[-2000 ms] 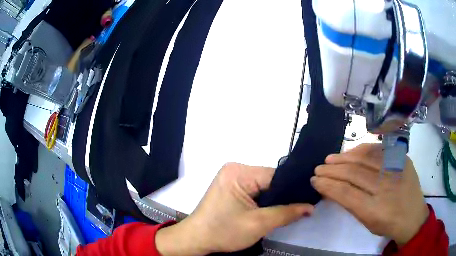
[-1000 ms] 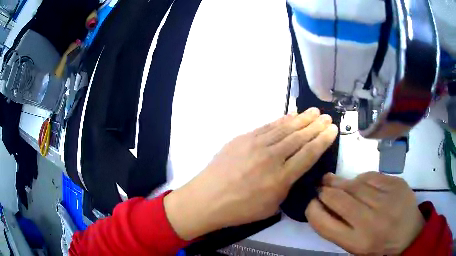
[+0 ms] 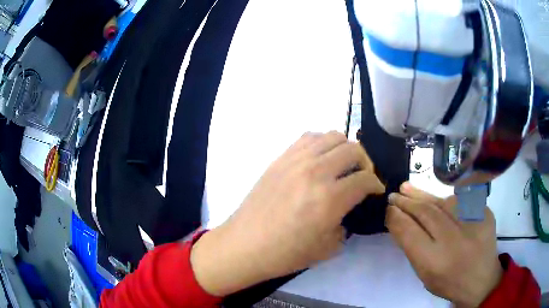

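A black fabric strip (image 3: 381,150) lies on the white table and runs under the sewing machine head (image 3: 415,66). My left hand (image 3: 289,210) is over the strip with bent fingers, pinching its near part in front of the needle area; its fingertips are close to the right edge. My right hand (image 3: 442,240) is at the strip's right edge, its fingertips gathered on the fabric beside my left fingertips. The thumbs' exact hold is hidden. The presser foot area (image 3: 415,141) shows only partly beneath the head.
More black strips (image 3: 189,138) lie in curves to the left. Yellow-red scissor loops (image 3: 52,168), a clear container (image 3: 39,99) and small tools are far left. A blue crate (image 3: 84,240) is below the table edge. A green handle (image 3: 537,204) is at the right.
My left hand first held the strip's near end, then lay flat on it, and now has bent fingers. My right hand has moved up beside the left fingertips. The near end has shifted up.
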